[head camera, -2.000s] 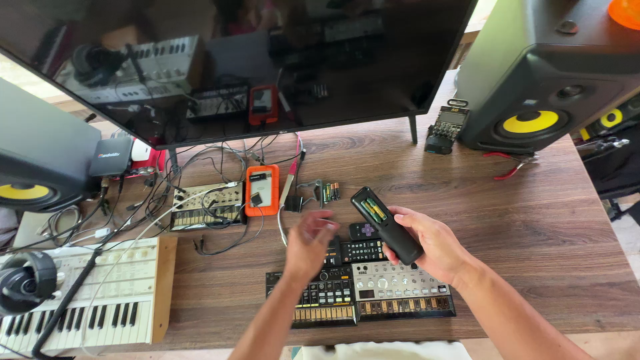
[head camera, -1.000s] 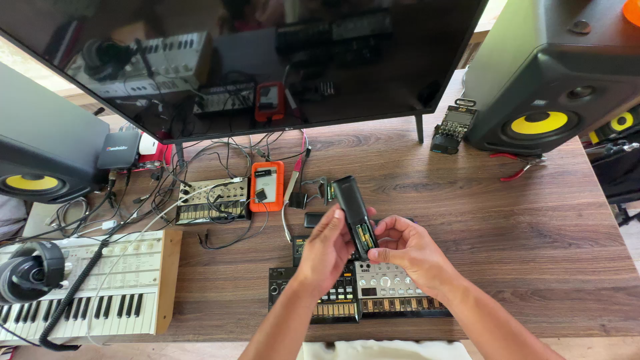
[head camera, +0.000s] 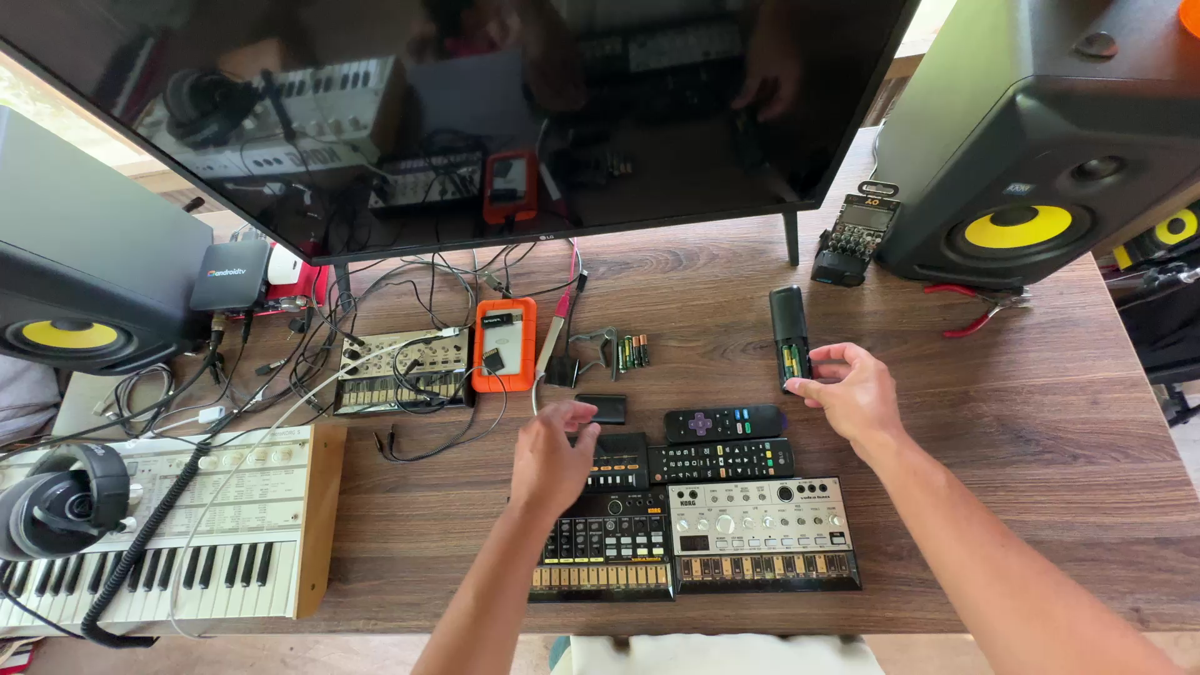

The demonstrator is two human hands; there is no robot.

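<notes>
My right hand (head camera: pixel 855 389) has its thumb and fingers on the lower end of a black remote control (head camera: pixel 788 323), which lies back up at the right of the desk with batteries (head camera: pixel 794 361) showing in its uncovered compartment. My left hand (head camera: pixel 555 455) is beside a small black battery cover or case (head camera: pixel 603 409), fingers bent; whether it touches the piece cannot be told. Several loose batteries (head camera: pixel 634 352) lie behind it. A black remote with a purple pad (head camera: pixel 725 424) and a longer black remote (head camera: pixel 720 459) lie between my hands, behind two Korg synthesizers (head camera: pixel 764 534).
A monitor (head camera: pixel 525 112) stands at the back between two speakers (head camera: pixel 1012 178). Red-handled pliers (head camera: pixel 980 307) lie at right. An orange-edged portable drive (head camera: pixel 504 345), tangled cables (head camera: pixel 412 291), another small synthesizer (head camera: pixel 405 373) and a keyboard with headphones (head camera: pixel 70 506) are at left.
The remote in both hands one second ago now rests on the desk farther right, with my right hand at it. My left hand has let it go and moved left and down.
</notes>
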